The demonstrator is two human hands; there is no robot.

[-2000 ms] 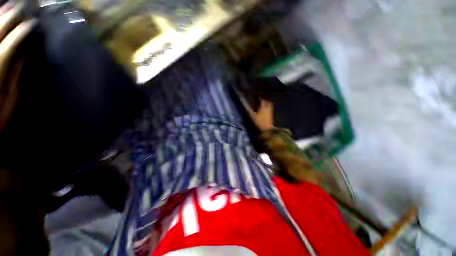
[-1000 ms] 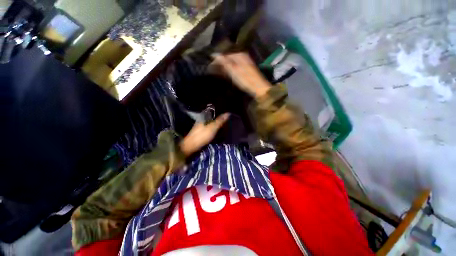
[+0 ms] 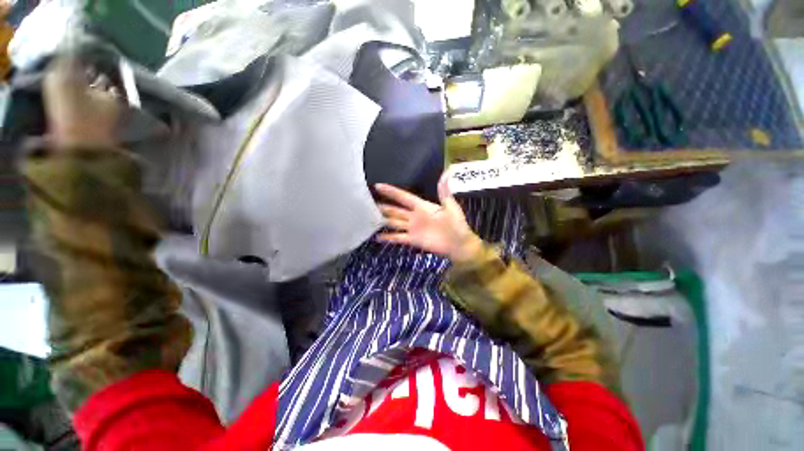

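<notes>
A large pale grey denim panel (image 3: 308, 176) with a tan-brown seam lies over the left side surface and hangs toward my lap. A black cloth part (image 3: 410, 141) shows at its right edge, beside the overlock machine (image 3: 547, 53). My right hand (image 3: 428, 225) is spread with fingers apart, fingertips at the panel's right edge, over the striped apron. My left hand (image 3: 84, 106) is blurred at the upper left, over dark and grey cloth; whether it grips any is unclear.
Green-handled scissors (image 3: 648, 110) and a blue-and-yellow tool (image 3: 705, 25) lie on a blue mat (image 3: 749, 97) at the right. Lint covers the machine's cloth plate (image 3: 520, 167). A green-rimmed crate (image 3: 703, 352) holding grey cloth stands at lower right.
The view has turned, bringing the grey panel and mat into sight. My hands, close together over dark material one second ago, are now far apart, the left one at the upper left.
</notes>
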